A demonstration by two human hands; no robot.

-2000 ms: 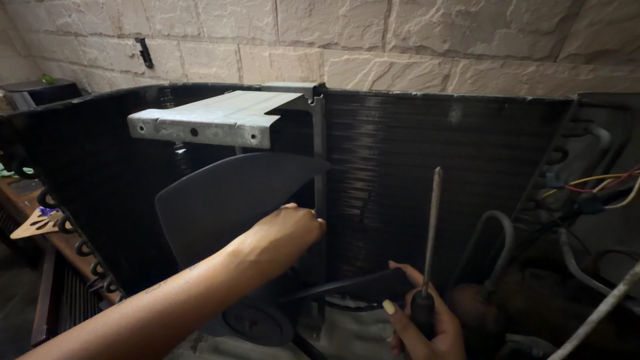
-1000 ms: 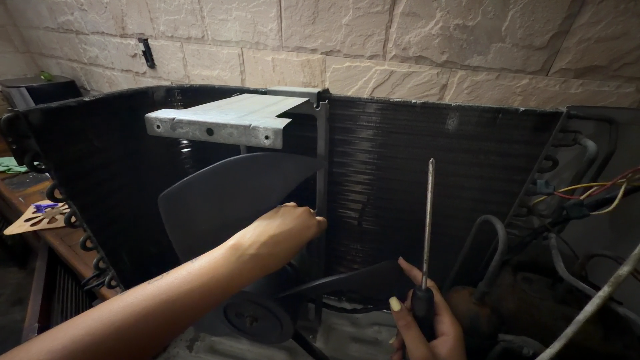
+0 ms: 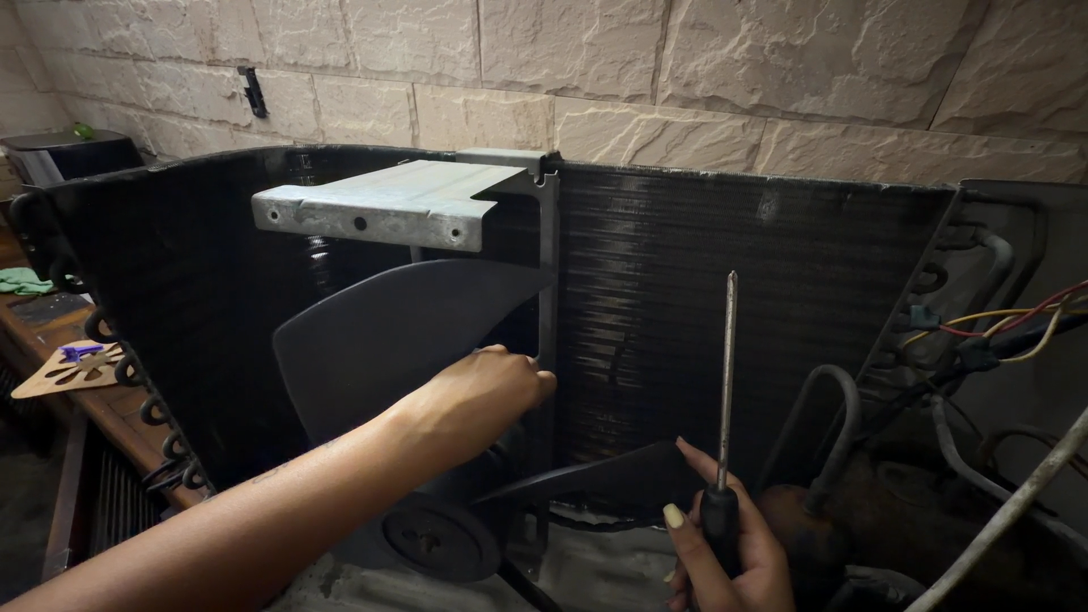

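My left hand (image 3: pixel 489 391) reaches in behind the upper blade of a dark plastic fan (image 3: pixel 391 340), by the upright of a metal bracket (image 3: pixel 548 280). Its fingers are curled and their tips are hidden, so what they hold is not visible. Low on the right, my right hand (image 3: pixel 731 544) grips the black handle of a screwdriver (image 3: pixel 727 382), its shaft pointing up. One fingertip of that hand is at the tip of the lower fan blade (image 3: pixel 603 476). The round fan hub (image 3: pixel 440 537) faces me below my left forearm.
A dark finned condenser coil (image 3: pixel 722 255) curves behind the fan, against a stone-block wall (image 3: pixel 595 51). The bracket's flat top plate juts forward above the fan. Copper-type tubes (image 3: pixel 837 399), coloured wires (image 3: pixel 1020 319) and a rusty compressor (image 3: pixel 799 518) crowd the right. A wooden table (image 3: pixel 127 416) stands left.
Both hands keep nearly the same pose, the left at the bracket upright and the right around the screwdriver. The view has shifted slightly.
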